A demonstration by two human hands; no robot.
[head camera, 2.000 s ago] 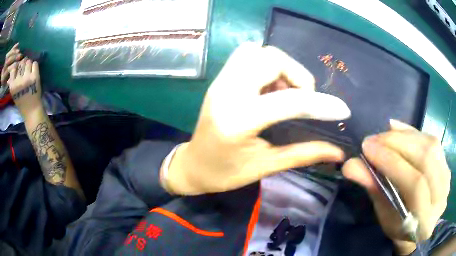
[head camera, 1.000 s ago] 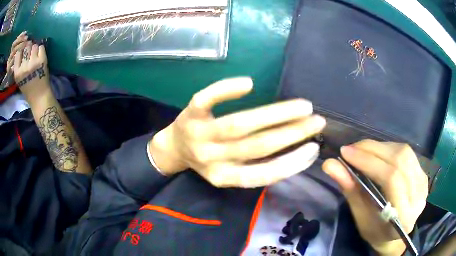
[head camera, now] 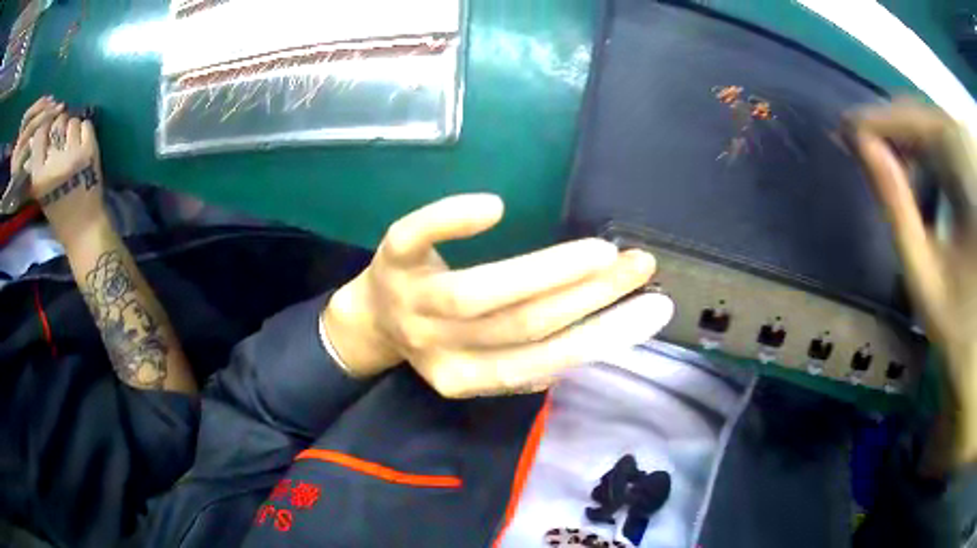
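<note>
My left hand (head camera: pixel 504 310) reaches in from the left with its fingers spread. Its fingertips lie over the left end of the grey-tan fixture bar (head camera: pixel 664 310); whether they grip it is hidden. Several small black components (head camera: pixel 771 332) sit in a row along the bar, at the near edge of the black tray (head camera: pixel 664 139). A small cluster of copper coils (head camera: pixel 745 105) with fine wires lies on the tray. My right hand (head camera: pixel 927 214) is blurred at the right edge, over the tray's right side. I cannot make out the tweezers in it.
A clear case (head camera: pixel 311 123) with rows of copper coils and hanging wires lies on the green bench (head camera: pixel 520 161) at the upper left. Another person's tattooed forearm (head camera: pixel 118 310) and hand are at the far left. A black ribbon-like object (head camera: pixel 627 492) shows below the bar.
My right hand has moved up and right from near the bar to the tray's right side. The row of components now shows. My left hand has shifted slightly left.
</note>
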